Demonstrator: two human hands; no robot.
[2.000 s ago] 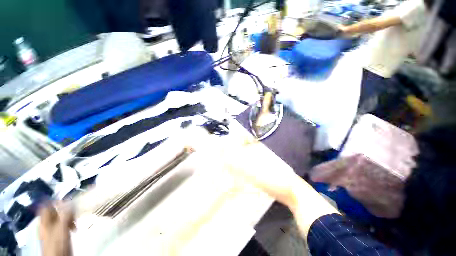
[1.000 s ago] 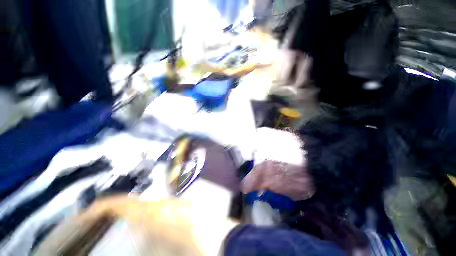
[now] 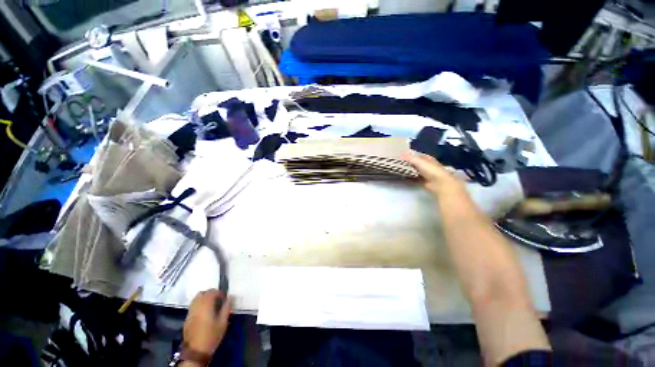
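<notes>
A stack of beige-brown strips with dark edges (image 3: 345, 159) lies across the middle of the pale table. My right hand (image 3: 425, 170) rests on the stack's right end, fingers on its edge. My left hand (image 3: 207, 319) is at the table's front edge, closed around the end of a dark grey fabric tie (image 3: 215, 251). The tie curves up and left to the pale cut panels (image 3: 169, 247). A white card template (image 3: 343, 297) lies flat at the front edge, between my arms.
Steam iron (image 3: 556, 222) sits on the dark mat (image 3: 589, 276) at right. Small black scissors (image 3: 479, 166) lie right of the stack. Beige folded bundles (image 3: 93, 233) are at left. White and black scraps run along the back, before a blue padded board (image 3: 416, 39).
The view has swung right, then back left and down. My right hand is now on the strip stack's right end. My left hand is now holding the dark tie.
</notes>
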